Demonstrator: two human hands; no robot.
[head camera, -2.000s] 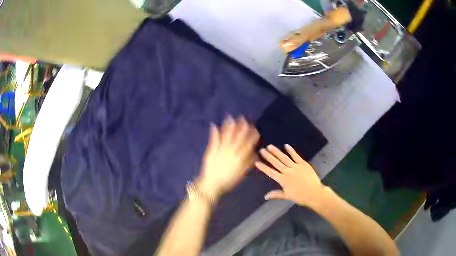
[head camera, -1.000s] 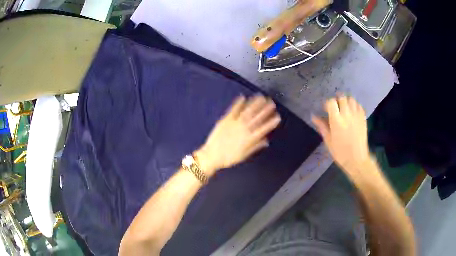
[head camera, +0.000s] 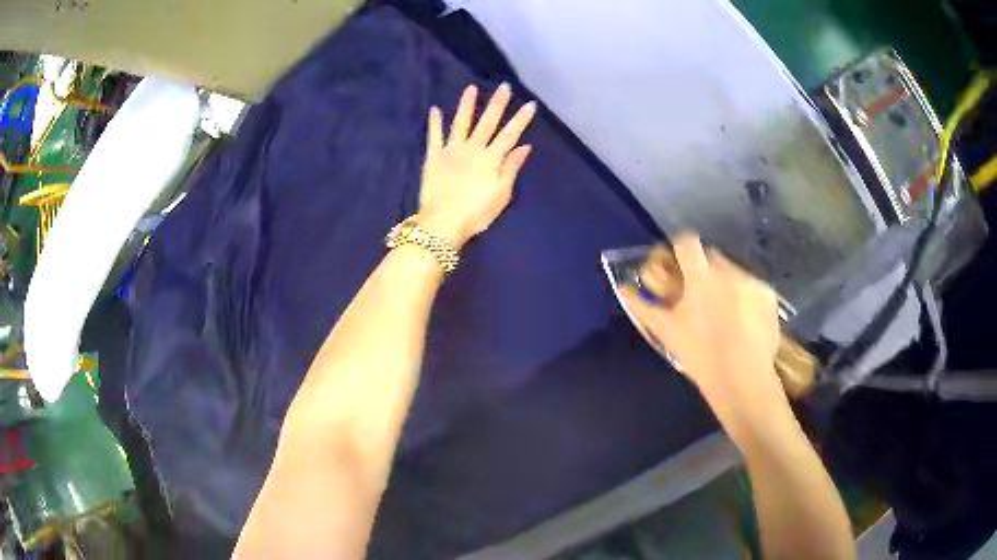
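Observation:
A dark navy garment lies spread over the ironing table, its shiny lining facing up with creases on the left side. A darker matte band borders the lining near my body. My left hand lies on the lining with its fingers spread, holding nothing. My right hand is closed around the handle of the steam iron. The iron's pointed tip is over the garment near its right edge, pointing left. My hand covers most of the iron.
The pale table cover shows beyond the garment. The metal iron rest is at the upper right. A white padded pressing arm and a beige board are at the left. Dark garments hang at the right, near the grey hose.
My right hand has taken hold of the iron and brought it from the bare table cover onto the garment. My left hand has moved farther up the lining and its fingers are spread.

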